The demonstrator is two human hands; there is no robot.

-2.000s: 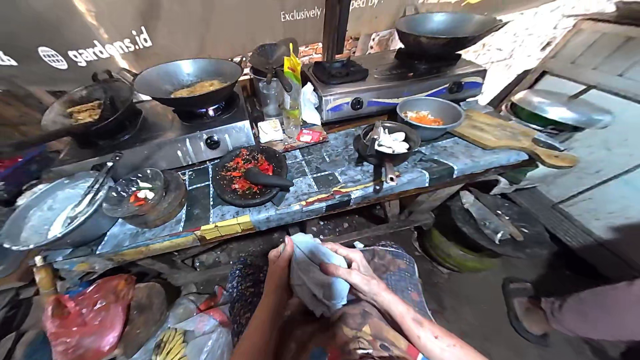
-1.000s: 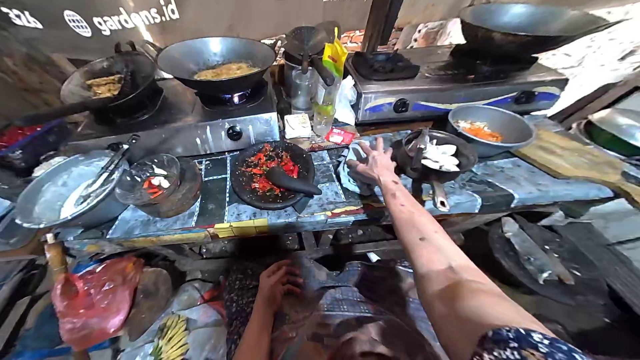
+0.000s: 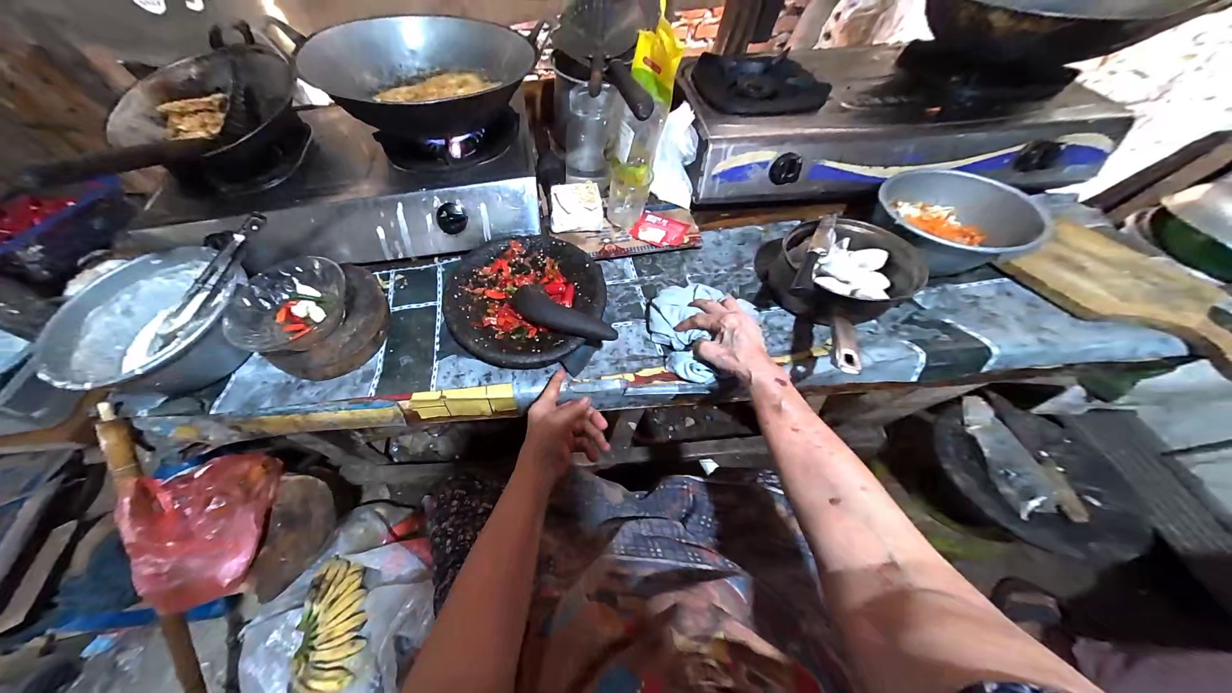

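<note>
My right hand [image 3: 731, 337] rests on a crumpled light-blue cloth [image 3: 674, 313] on the table, fingers bent at its right side; whether they grip it I cannot tell. My left hand [image 3: 565, 423] is at the table's front edge, fingers apart and holding nothing, just below a stone mortar [image 3: 462, 332]. Crushed red chili [image 3: 500, 308] lies in the mortar, and a stone pestle [image 3: 563, 316] leans in it with its handle to the right. Right of the cloth stands a dark pan [image 3: 900, 265] with peeled white pieces [image 3: 855, 269] and a knife in it.
Two woks [image 3: 332, 72] sit on the left gas stove [image 3: 361, 217], a flame under one. A grey bowl [image 3: 1025, 226] with shredded orange and white food and a wooden board [image 3: 1068, 274] lie right. A glass bowl [image 3: 332, 274] and a grey basin [image 3: 58, 327] stand left. Bananas [image 3: 332, 630] lie below.
Both hands held the cloth above my lap two seconds ago; now it lies on the table under my right hand. My left hand has moved from my lap up to the table edge.
</note>
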